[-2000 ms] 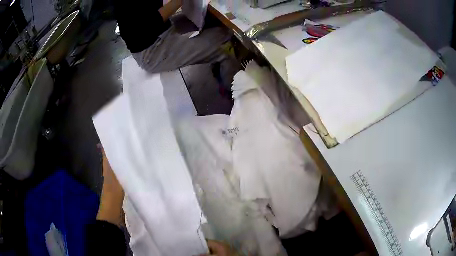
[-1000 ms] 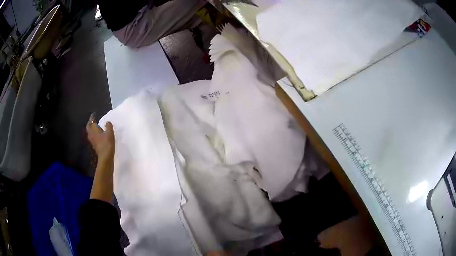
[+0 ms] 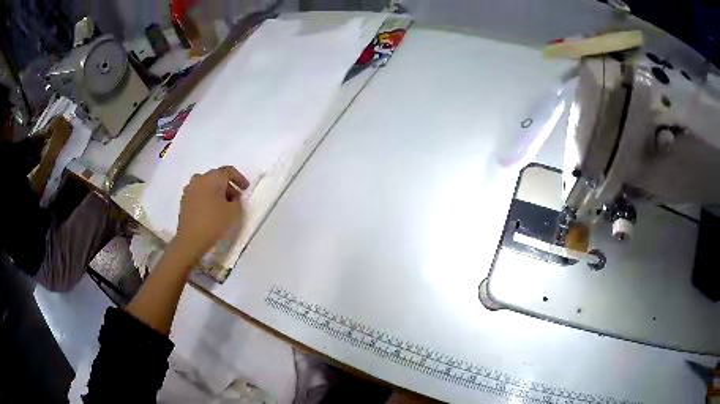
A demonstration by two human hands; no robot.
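Observation:
My left hand (image 3: 209, 207) is on the near part of the stacked white cut pieces (image 3: 245, 102), left of the machine. Its fingers are curled down at the stack's edge, and whether they grip a sheet cannot be made out. The stack has cream edges and lies along the table's left side. White cloth (image 3: 217, 331) hangs or lies below the table's front edge. My right hand is not in view.
The sewing machine head (image 3: 600, 142) stands at the right, over its needle plate (image 3: 533, 221). A printed ruler (image 3: 379, 343) runs along the front edge. Another person's hand (image 3: 55, 138) and another machine (image 3: 103, 71) are at the upper left.
The view has swung right to the table and machine. My left hand has let go of the long white panel and moved onto the stack. My right hand has left the picture.

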